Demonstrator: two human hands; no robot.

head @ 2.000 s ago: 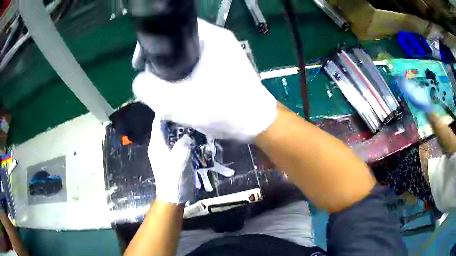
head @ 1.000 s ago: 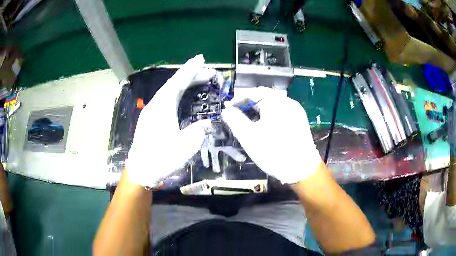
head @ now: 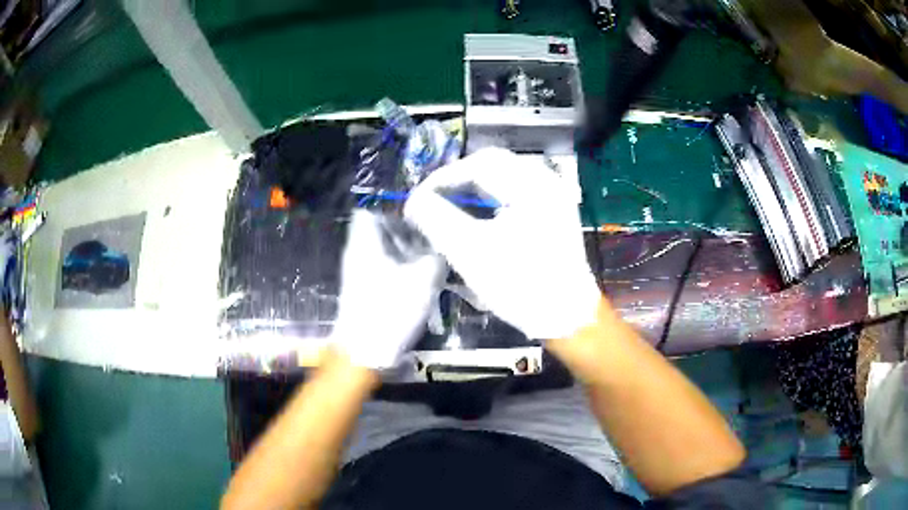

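My left hand (head: pixel 388 294), in a white glove, is closed around the dark end of a profile unit (head: pixel 404 239); the rest of the unit is hidden and the end is blurred. My right hand (head: pixel 518 244), also gloved, is just right of it, with its fingertips by the unit's end. A blue lead wire (head: pixel 393 197) runs sideways above the left hand and through the right hand's finger gap, where it appears pinched. The electric screwdriver (head: pixel 637 70) is a blurred dark cylinder right of the grey screw feeder (head: pixel 523 134), out of both hands.
Waiting units (head: pixel 777 194) lie at the right. Crumpled spare gloves (head: pixel 426 144) and a black cloth (head: pixel 304 164) lie behind my hands. A long white-and-black holder (head: pixel 478 363) is at the near edge. A car-picture mat (head: pixel 100 261) is at the left. A neighbour's clothing shows far right.
The screwdriver left my right hand and now shows beside the feeder. My left hand turned and moved right and lower from a second ago. The blue wire now stretches across.
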